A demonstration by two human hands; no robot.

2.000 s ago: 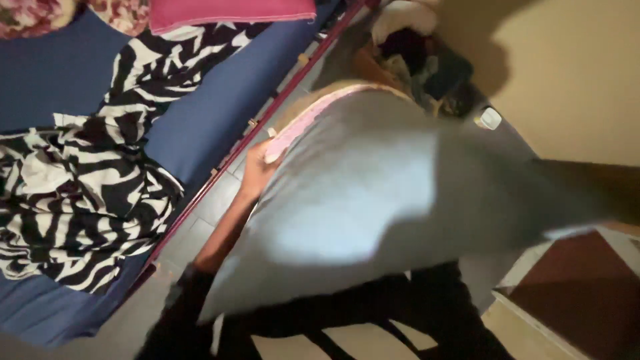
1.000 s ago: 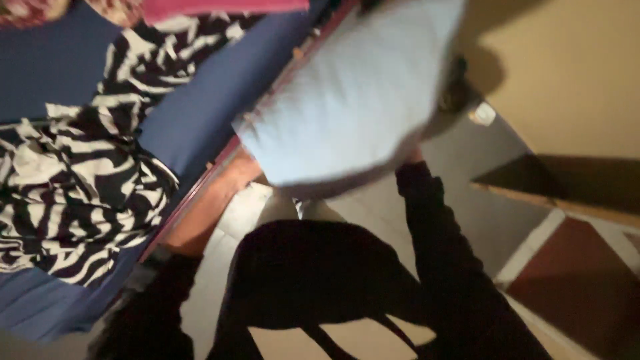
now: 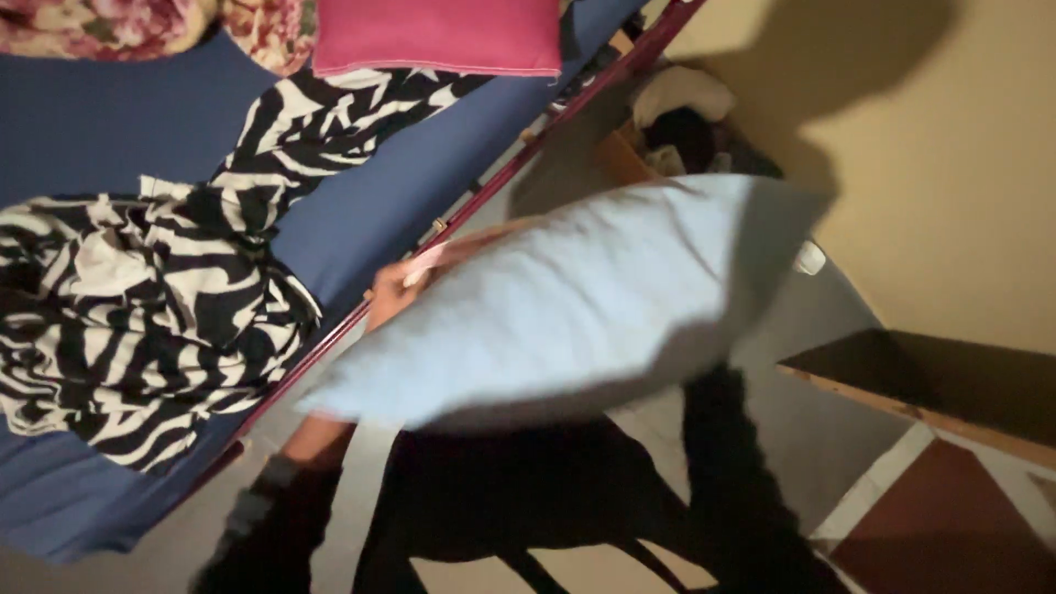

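Observation:
A light blue pillow is held up in front of my body, its left corner pointing down and to the left. My left hand grips its far left side, where a pinkish-white edge of fabric shows by the fingers. My right hand is hidden behind the pillow; only the dark sleeve shows, reaching up to the pillow's lower right side. To the left, a black-and-white patterned garment lies crumpled on a bed with a blue sheet.
A pink cushion and floral fabric lie at the bed's top. The bed has a dark red frame rail. Beyond the pillow stands a box of cloth items near the wall. A wooden board edge juts in at right.
The pillow has moved down and tilted since one second ago, uncovering the box of cloth items. My right hand, partly seen then, is now hidden behind it.

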